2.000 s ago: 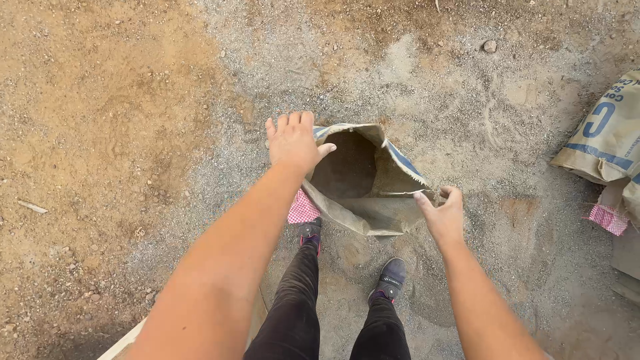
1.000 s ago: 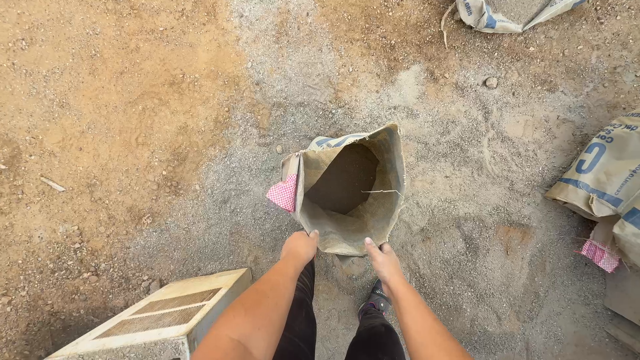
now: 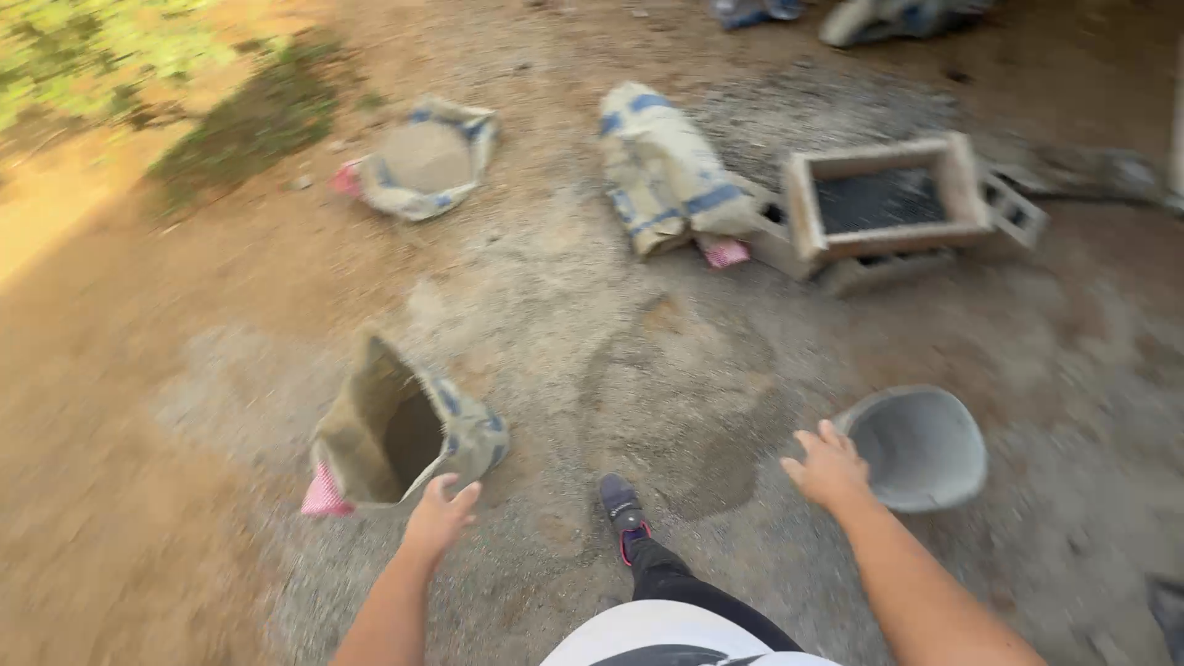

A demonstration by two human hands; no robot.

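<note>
An open-mouthed woven sack (image 3: 370, 435) stands on the ground at the left, its inside dark and a pink checked corner at its base. My left hand (image 3: 442, 518) is beside the sack's near right rim, fingers apart, with nothing held; whether it touches the rim is unclear. On the right, my right hand (image 3: 830, 467) is spread at the left edge of a grey bucket (image 3: 916, 449), which looks empty. It grips nothing, and contact with the bucket cannot be told.
Another sack filled with grey powder (image 3: 428, 157) stands farther off at the left. Filled sacks (image 3: 671, 171) lie at the top middle. A wooden-framed sieve (image 3: 883, 199) rests on hollow concrete blocks (image 3: 1016, 211). Sandy, gravelly ground (image 3: 518, 305) surrounds them, with a shoe at bottom centre.
Both hands have let go of the sack's rim and moved apart, the right one now by the bucket. The view has swung widely, bringing the bucket and the sieve into sight.
</note>
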